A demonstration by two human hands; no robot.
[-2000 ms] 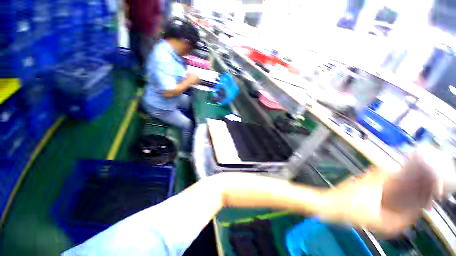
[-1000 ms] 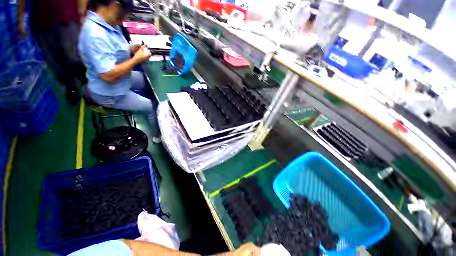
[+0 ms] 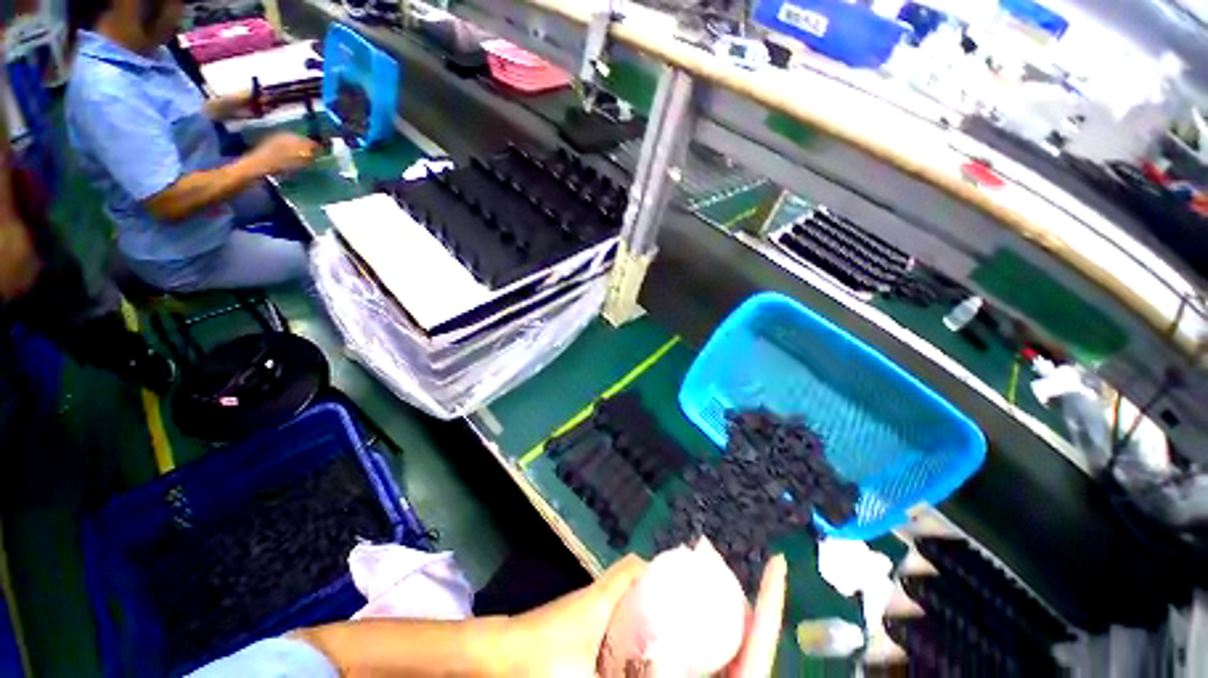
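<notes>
My left hand (image 3: 576,638) reaches in from the bottom left, cut off by the lower edge. It is closed around a pale pinkish, rounded thing, perhaps a drink bottle (image 3: 686,609), seen from above. My right hand cannot be made out. Beyond the held thing lies a loose heap of small black pieces (image 3: 762,484), some spilling into a light-blue mesh basket (image 3: 861,397). Black housings (image 3: 616,457) lie in rows left of the heap. A small white squeeze bottle (image 3: 831,637) lies at the lower right, beside a crumpled white cloth (image 3: 855,567).
More black parts (image 3: 980,609) stand in rows at right. A bagged tray stack (image 3: 404,265) carries black parts near a metal post (image 3: 649,199). A dark-blue crate (image 3: 364,464) of black parts and a stool (image 3: 252,384) stand left. Another worker (image 3: 146,146) sits further left.
The view has turned down and to the right. My left hand, earlier raised near the shelf at right, is now low over the bench with the pale thing in it.
</notes>
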